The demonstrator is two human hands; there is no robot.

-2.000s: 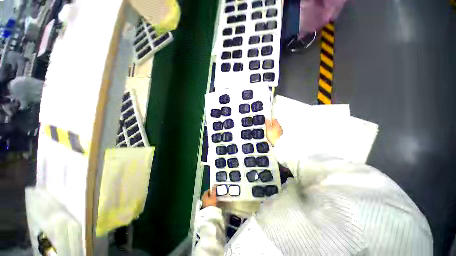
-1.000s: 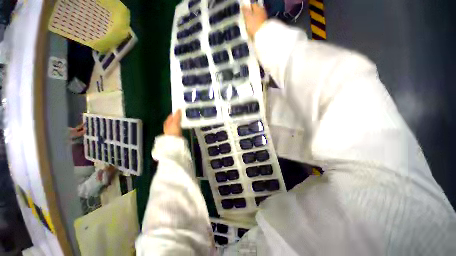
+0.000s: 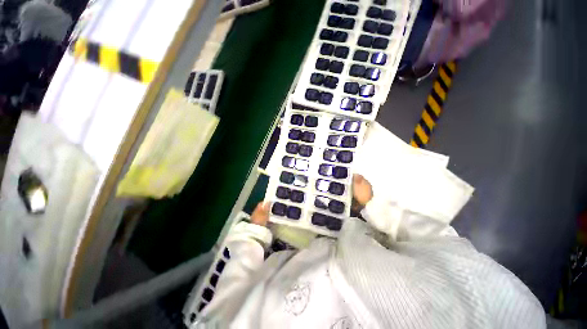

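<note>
A white parts tray [image 3: 313,173] with dark glossy parts in paired rows lies in front of me. Several parts flash white. My left hand [image 3: 260,214] is on its lower left edge. My right hand [image 3: 362,190] is at its right edge. The fingers beneath or behind the tray are hidden. A neighbouring filled tray [image 3: 351,56] lies beyond it, its near edge meeting or overlapping the far edge of my tray.
The dark green belt [image 3: 241,122] runs at the left, below a raised white shelf [image 3: 138,38] with a yellowish sheet [image 3: 174,151]. White sheets [image 3: 412,170] lie right of the tray. A person's pink sleeve [image 3: 466,29] is at the top right. Another filled tray [image 3: 209,286] is lower left.
A second ago my hands held a tray farther forward, over another tray. Now they are back at the near tray, and the tray beyond lies flat. The view has turned.
</note>
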